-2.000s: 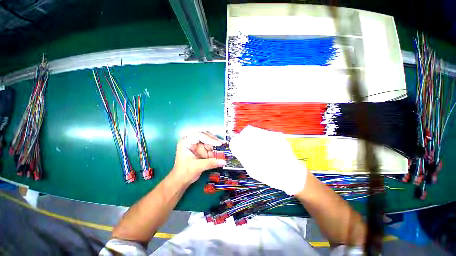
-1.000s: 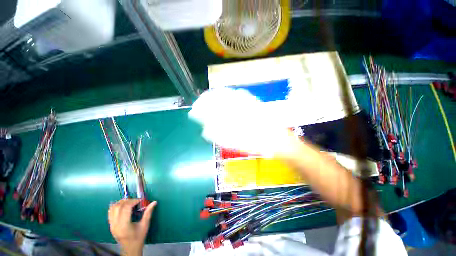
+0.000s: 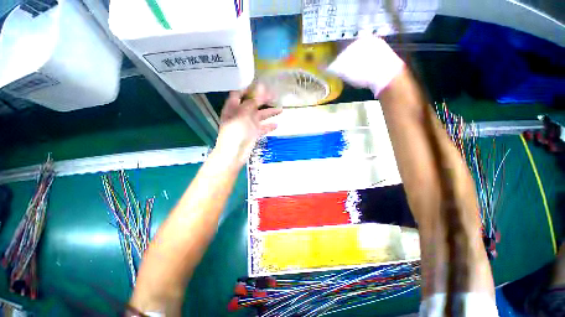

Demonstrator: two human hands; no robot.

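Observation:
The yellow fan (image 3: 297, 88) stands behind the wire tray, between my hands. My bare left hand (image 3: 251, 114) is raised at its left side, fingers apart and blurred, with nothing seen in it. My white-gloved right hand (image 3: 369, 65) is at the fan's right side, below a printed sheet (image 3: 372, 20); its fingertips are unclear. The cream wire tray (image 3: 365, 176) holds blue wires (image 3: 303, 147), red wires (image 3: 303, 210), black wires (image 3: 385, 205) and yellow wires (image 3: 310, 249).
White bins (image 3: 186, 59) hang at upper left beside a metal post. Harness bundles lie at the far left (image 3: 30, 232), left of my forearm (image 3: 128, 217), along the tray's near edge (image 3: 334, 291) and at right (image 3: 486, 186). Blue material (image 3: 517, 62) is at upper right.
The view has tilted up. My left hand has left the harnesses on the left bench and risen to the fan. My right hand has moved from over the tray to the fan's right side.

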